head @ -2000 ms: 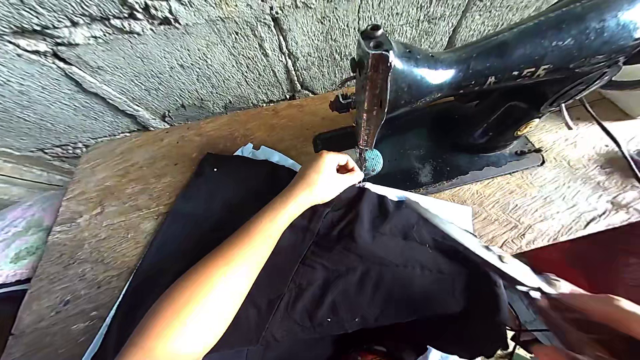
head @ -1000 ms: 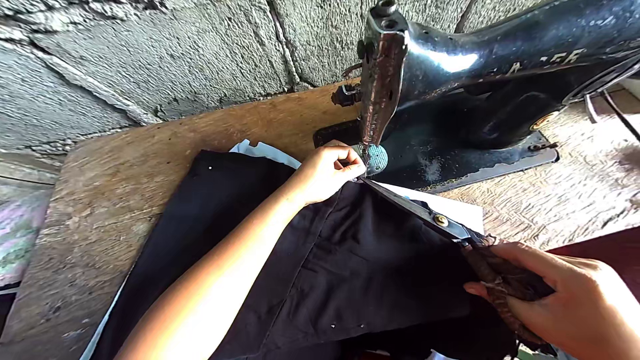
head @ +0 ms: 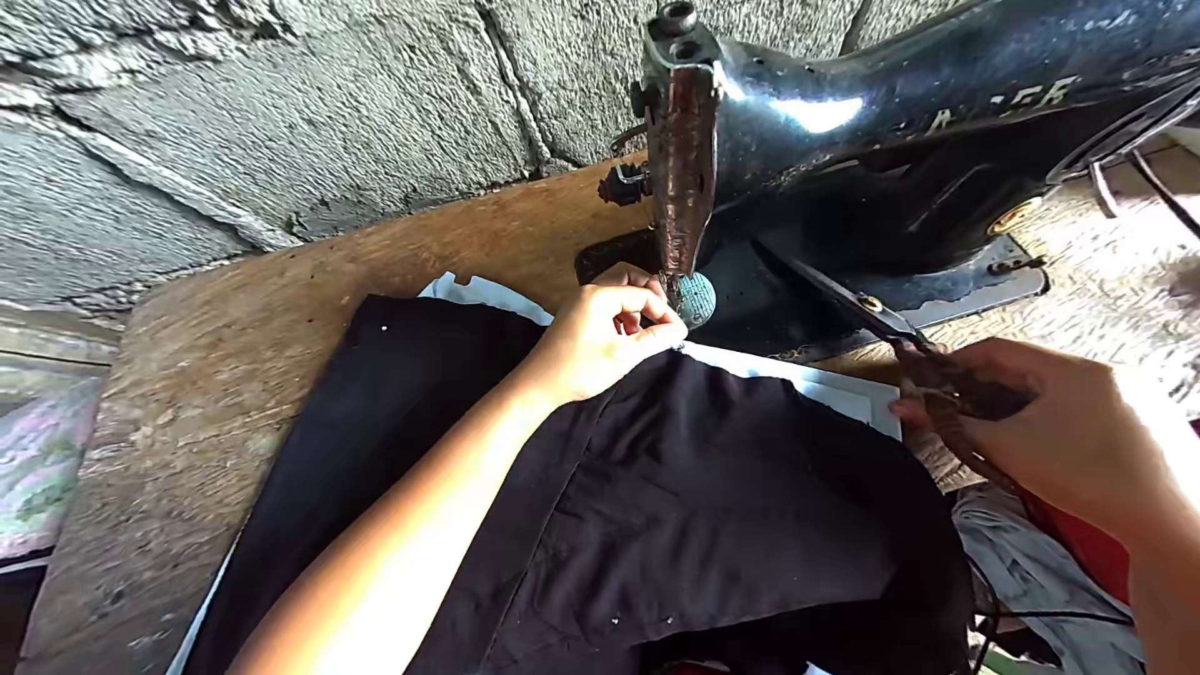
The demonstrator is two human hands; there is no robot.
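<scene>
My left hand pinches the edge of the black cloth right beside the needle end of a worn black sewing machine. My right hand holds fabric scissors by their dark, wrapped-looking handles. Their blades lie over the machine's bed and point up and left, and look closed or nearly so. Light blue cloth or paper shows beneath the upper edge of the black cloth. A round teal piece sits by the needle bar. My left fingertips hide the pinched spot in part.
The wooden tabletop carries the machine and the cloth. A rough concrete block wall rises close behind. Grey cloth and a dark cord lie at the lower right, with something red beside them. Patterned fabric shows at the left edge.
My right hand has brought the scissors into view, with their tips at my left fingers a second ago. The blades have since moved up and right over the machine bed. My left hand stays by the needle.
</scene>
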